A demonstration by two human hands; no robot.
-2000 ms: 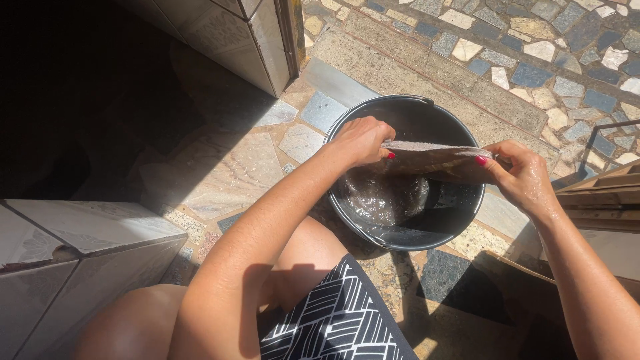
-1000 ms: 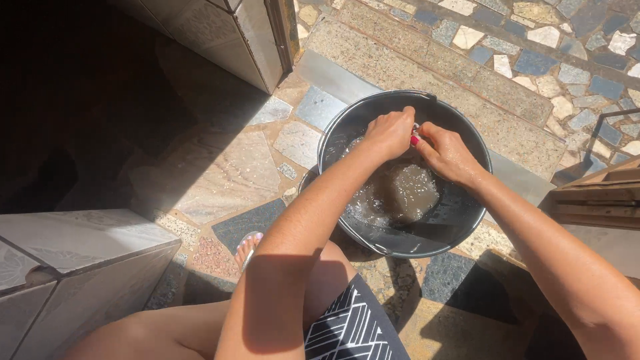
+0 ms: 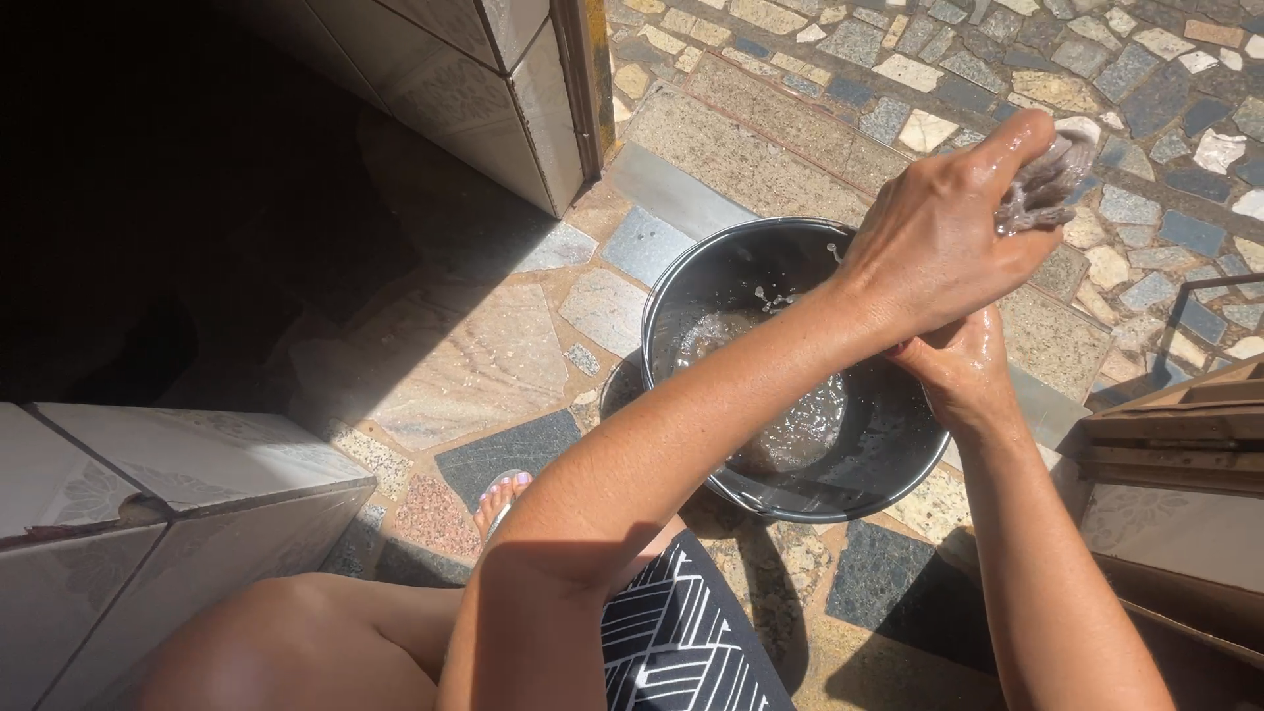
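Observation:
A wet greyish cloth is bunched in my left hand, which is raised above the right rim of the black bucket. Below it, my right hand is close under the left wrist, partly covered by it; whatever its fingers grip is hidden. The black bucket stands on the stone floor with murky, splashing water inside. A few drops hang in the air over the water.
Tiled wall ends stand at the upper left and lower left. A metal threshold strip runs behind the bucket, with stone paving beyond. A wooden frame is at the right. My sandalled foot rests left of the bucket.
Two seconds ago the cloth was stretched between both hands over the bucket; then the hands came together above the water. Now the cloth is bunched and both hands have moved right, the left over the right.

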